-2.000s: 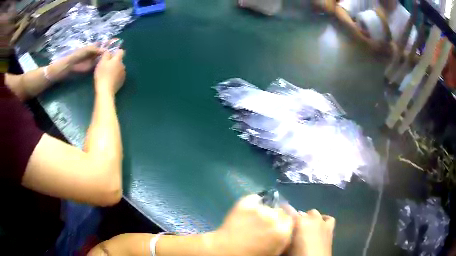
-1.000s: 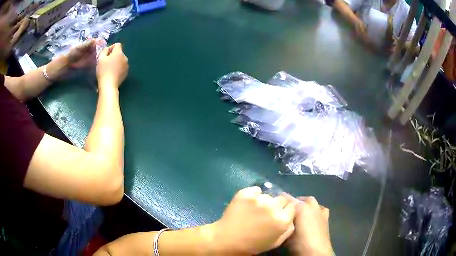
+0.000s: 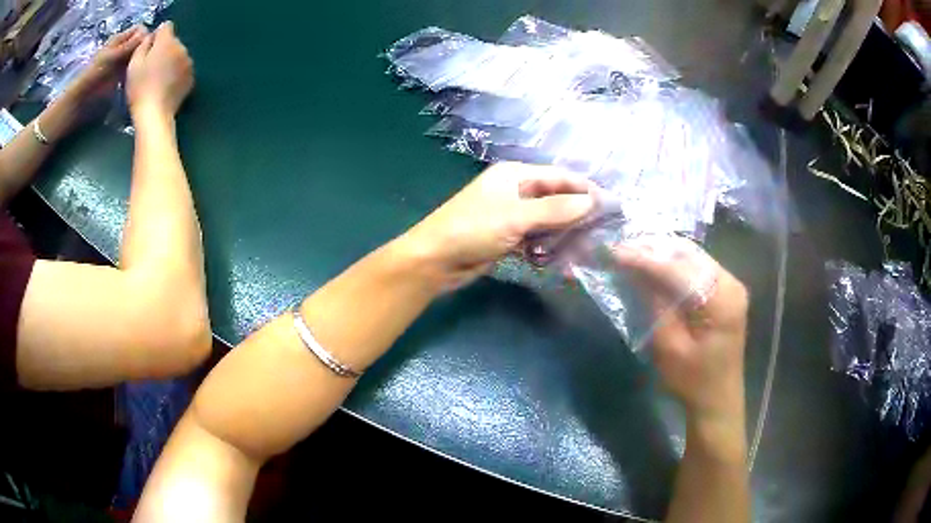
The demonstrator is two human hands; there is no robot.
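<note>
My left hand [image 3: 510, 220], with a bracelet on the wrist, pinches one side of a clear plastic bag [image 3: 607, 301] at its thumb and fingertips. My right hand [image 3: 694, 312] holds the bag's other side, with film lying over its fingers. The bag hangs tilted between both hands, above the near part of the green bench. A small dark, shiny bit shows under my left fingers; I cannot tell what it is. A large fanned pile of clear bags [image 3: 613, 112] lies just beyond my hands.
A co-worker's arm [image 3: 153, 204] rests at the left, beside a bag heap [image 3: 77, 41]. A smaller bag heap [image 3: 883, 332] and thin yellowish strips [image 3: 888, 184] lie at right. Pale upright bars [image 3: 817, 61] stand at upper right. The bench edge [image 3: 459, 466] curves near me.
The view has tipped down, so the pile sits higher. My hands, earlier close together near the bench edge, are now raised and farther apart, with the bag visible between them.
</note>
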